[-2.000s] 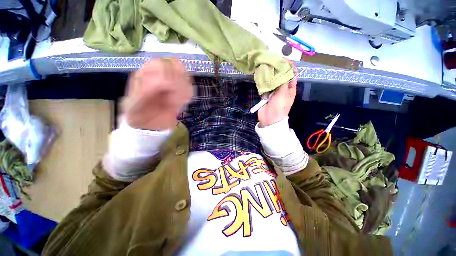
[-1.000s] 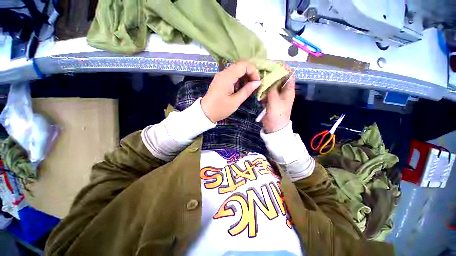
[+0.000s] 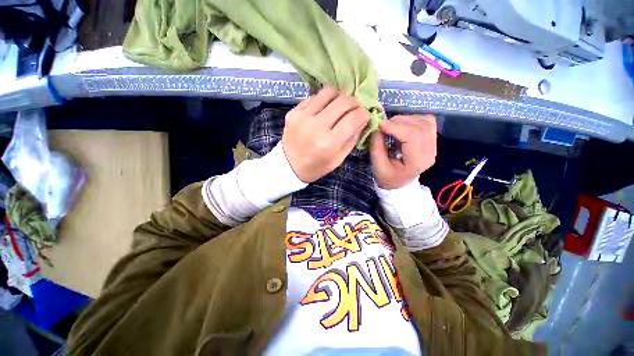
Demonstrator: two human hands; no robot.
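A light olive-green knit garment lies on the white table, and its sleeve runs down over the table's front edge. My left hand pinches the sleeve end from the left side. My right hand is close beside it, thumb and finger at the right side of the cuff. The cuff is bunched and partly hidden by my fingers. No tool can be made out in my right hand.
Blue and pink snips lie on the table near the sewing machine. Orange-handled scissors and a green cloth pile are at lower right. A tan board and clear plastic bag are at left.
My left hand came from the left, raised and blurred, to the sleeve end. My right hand has turned and shifted slightly right. The white stick seen in it earlier no longer shows.
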